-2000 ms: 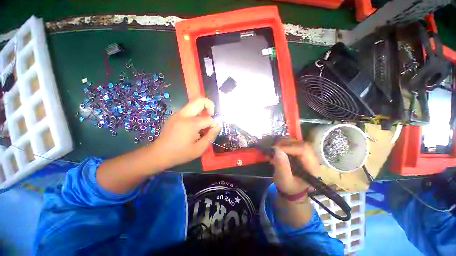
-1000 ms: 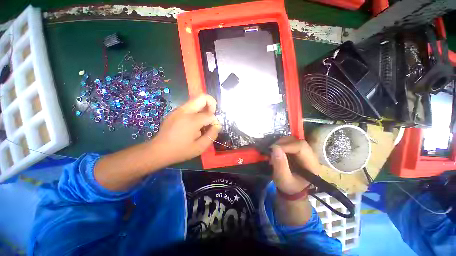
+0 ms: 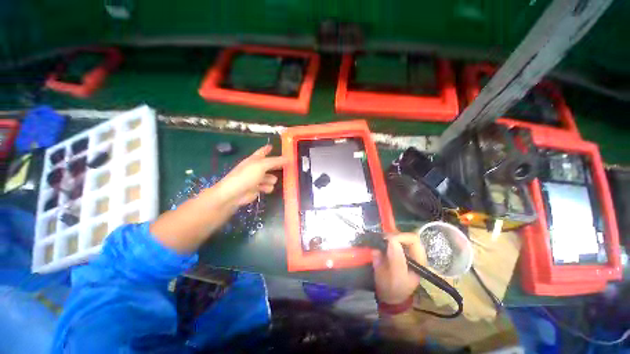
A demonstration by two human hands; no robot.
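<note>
The opened tablet lies in a red-orange frame in front of me, its silver battery facing up and its board at the near end. My right hand holds the soldering iron over the near right corner of the tablet. My left hand is left of the frame, over the pile of small wired components, fingers apart and pointing at the frame's left side. I see nothing clearly held in it. The small black block lies above the pile. The picture is somewhat blurred.
A white foam tray with dark parts is at left. A cup of metal shavings stands on cardboard at right, near a black fan. More framed tablets lie along the back, another at far right. A pale metal bar slants across upper right.
The view has shifted, showing more of the back. My left hand has moved off the tablet to its left side and its fingers have opened. My right hand still holds the iron at the near corner.
</note>
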